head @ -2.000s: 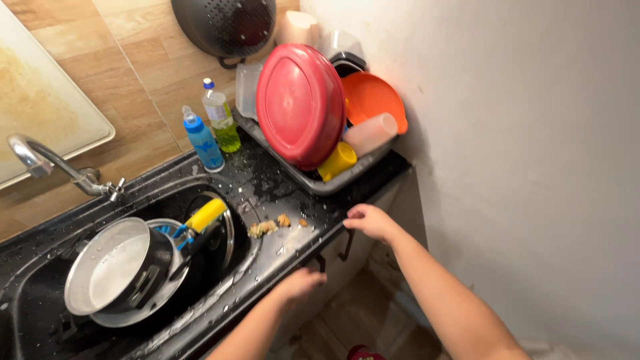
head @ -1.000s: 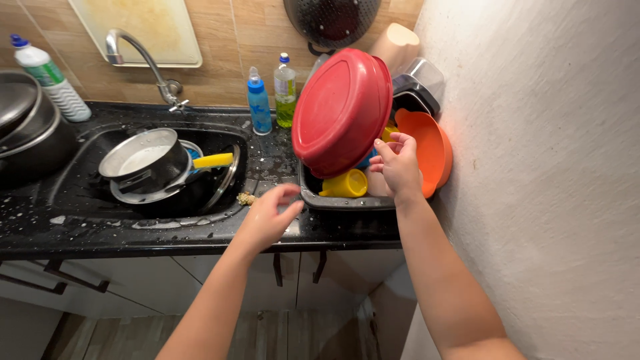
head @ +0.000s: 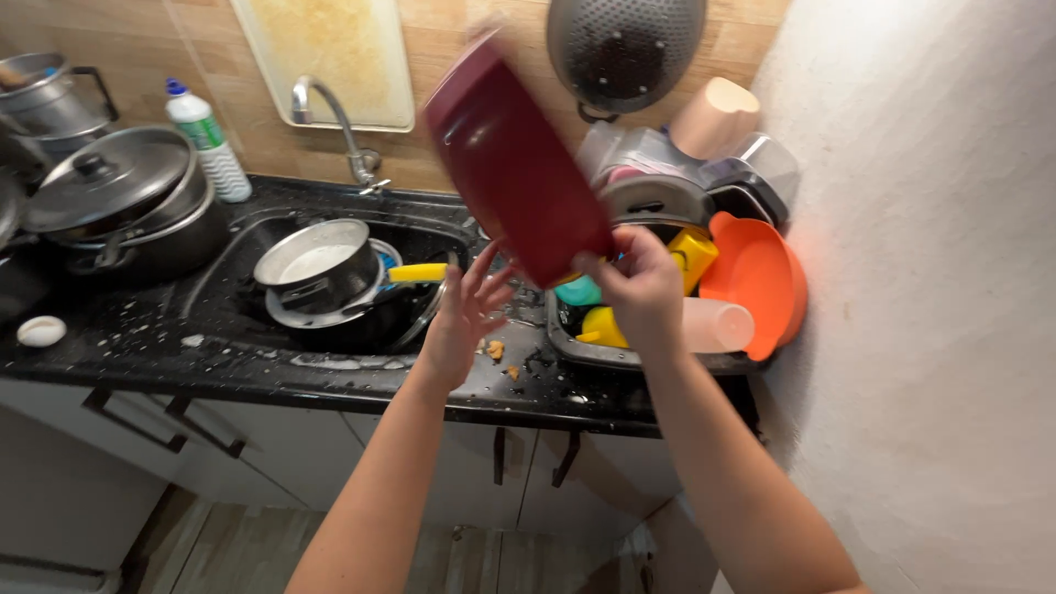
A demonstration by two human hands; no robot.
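A red plastic basin (head: 520, 165), blurred and tilted, is up in front of the tiled wall. My right hand (head: 639, 285) grips its lower right end. My left hand (head: 470, 322) has its fingers spread just below the basin's lower left side; whether the fingertips touch it I cannot tell. Under and right of the basin is a dish rack or tub (head: 619, 355) holding yellow cups (head: 606, 327), a translucent pink cup (head: 718, 326), an orange bowl (head: 763, 280), a grey lid (head: 656, 198) and clear containers. The basin hides part of these.
Left of my hands, the black sink (head: 223, 272) holds a pot (head: 318, 260) and a yellow-handled utensil (head: 417, 272) below the faucet (head: 355, 148). Food scraps (head: 495, 350) lie on the counter. Stacked pots (head: 124, 198), a bottle (head: 210, 144), a hanging colander (head: 625, 54) and the right wall surround the area.
The red basin has been lifted off the dishes in the rack and moved left and up, now in my right hand. The lid and cups behind it have come into view.
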